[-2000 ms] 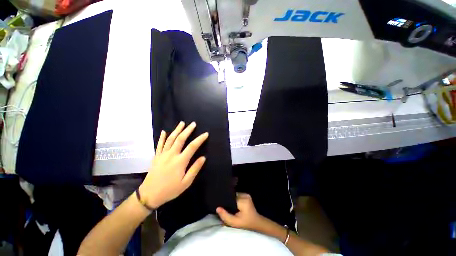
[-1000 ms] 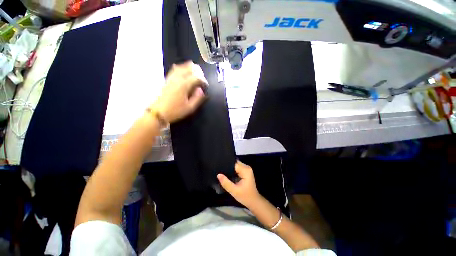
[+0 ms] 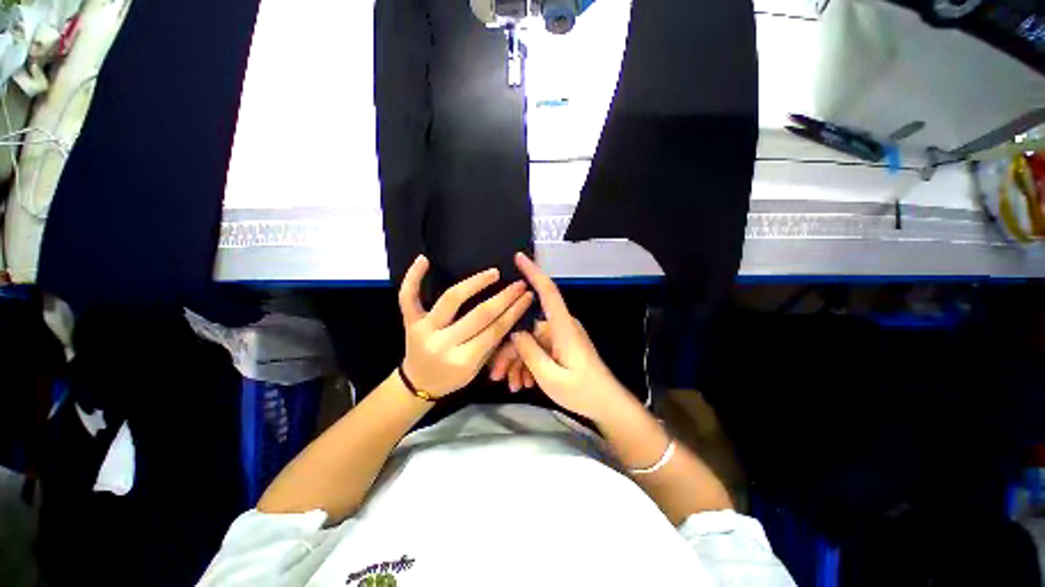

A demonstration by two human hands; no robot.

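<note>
The black cut panel lies lengthwise under the lit presser foot, its near end hanging over the table's front edge. My left hand lies on the panel near that edge, fingers spread. My right hand is at the panel's near right edge, thumb and forefinger around the cloth edge, fingertips close to my left hand's. Its other fingers are partly under the cloth.
The right panel stack lies right of the needle, the left panel stack at far left. Thread snips and tape rolls are at right. A ruler tape runs along the front edge.
My left hand has come back from beside the needle to the table's front edge, near my right hand. The view has tipped down, so the machine head is mostly out of the picture.
</note>
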